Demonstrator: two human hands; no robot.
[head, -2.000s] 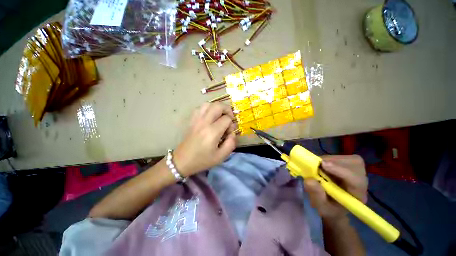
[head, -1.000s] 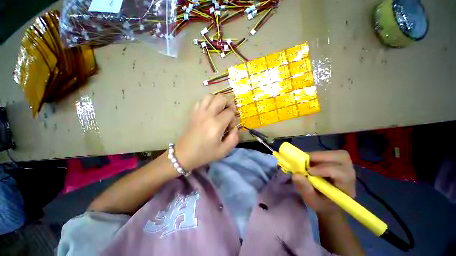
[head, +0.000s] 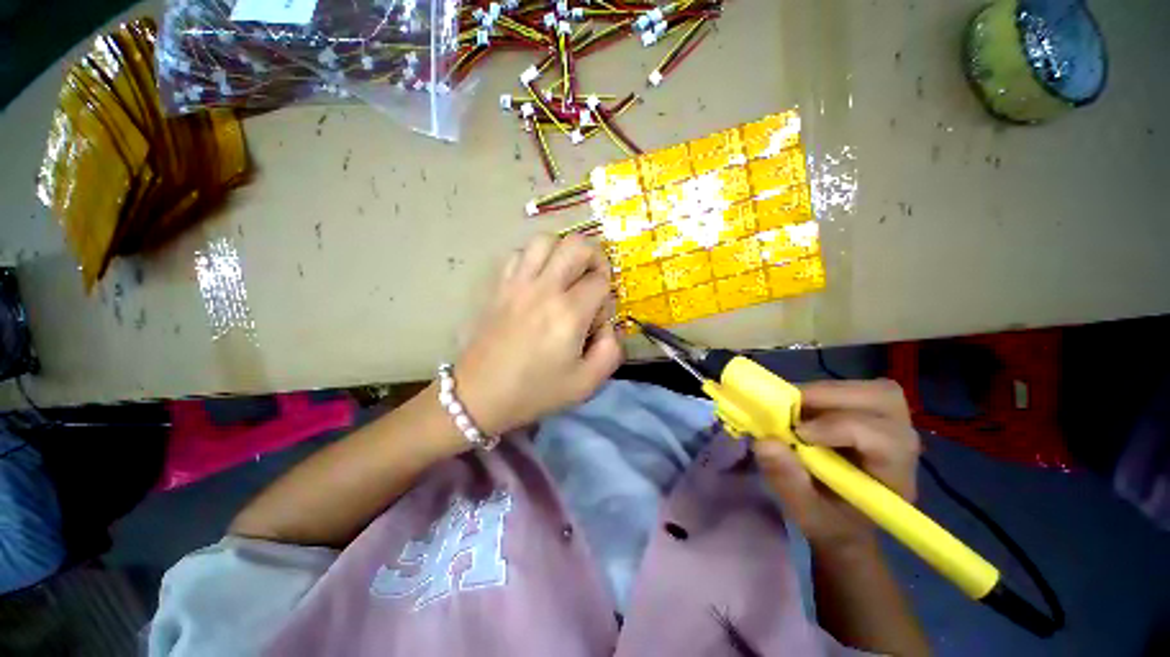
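Note:
The amber board panel (head: 712, 218) lies on the bench, divided into a grid of small blocks. My left hand (head: 545, 327) is at its lower left edge, fingers closed on a connector lead mostly hidden by them. My right hand (head: 847, 456) grips the yellow soldering iron (head: 885, 513). The iron's dark tip is at the panel's lower left corner, close to my left fingertips. Connector leads with white plugs (head: 561, 202) stick out from the panel's left edge above my left hand.
A heap of loose leads (head: 565, 64) lies behind the panel, beside a clear bag of leads (head: 321, 64). Stacked amber panels (head: 122, 161) are at the left. A round yellowish tin (head: 1007, 64) stands at the far right. Clear tape (head: 225, 289) is stuck on the bench.
The iron tip has moved left from the panel's lower edge to its lower left corner, and my right hand has moved left with it. My left hand stays at the panel's edge.

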